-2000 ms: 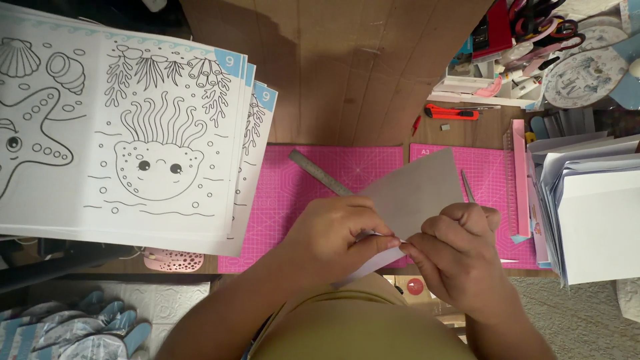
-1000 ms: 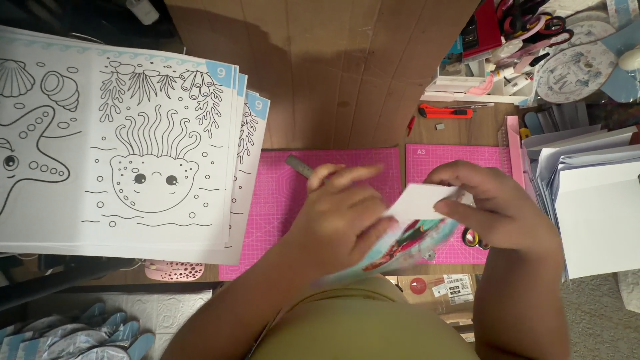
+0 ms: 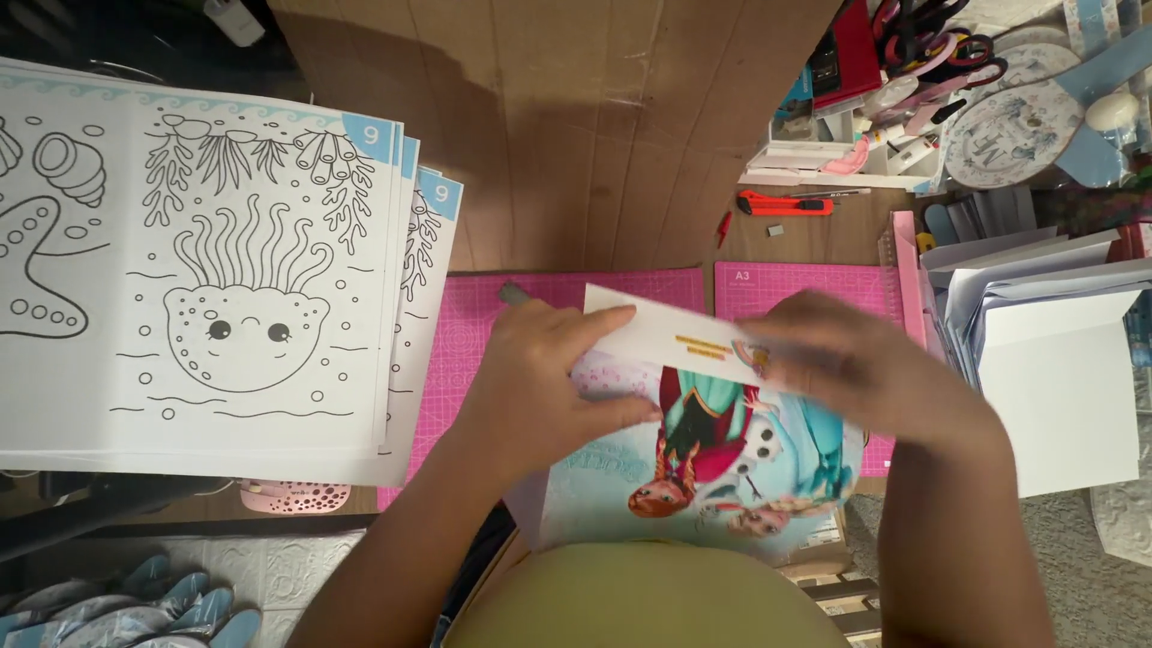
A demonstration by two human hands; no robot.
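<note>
A sheet of paper printed with cartoon characters [image 3: 711, 450] is held upside down between my hands, with a white folded flap [image 3: 666, 337] along its far edge. My left hand [image 3: 558, 387] grips the sheet's left side, thumb over the print and index finger on the flap. My right hand [image 3: 837, 360], blurred, is at the flap's right end; whether it grips or only presses there is unclear. Beneath lie two pink cutting mats [image 3: 576, 281]. The tip of a grey tool [image 3: 513, 292] shows beyond my left hand, the rest hidden.
Stacked coloring sheets [image 3: 243, 432] lie at left. Folded white papers [image 3: 1062, 387] stand at right beside a pink strip [image 3: 909, 279]. A red utility knife [image 3: 785, 203] lies beyond the mats, near a white organizer [image 3: 801, 162] with scissors [image 3: 954, 45]. A brown cardboard panel [image 3: 558, 135] rises at the back.
The paper, showing a plain side two seconds ago, now shows its colored print and a flap. My left hand has come down onto the sheet's left side.
</note>
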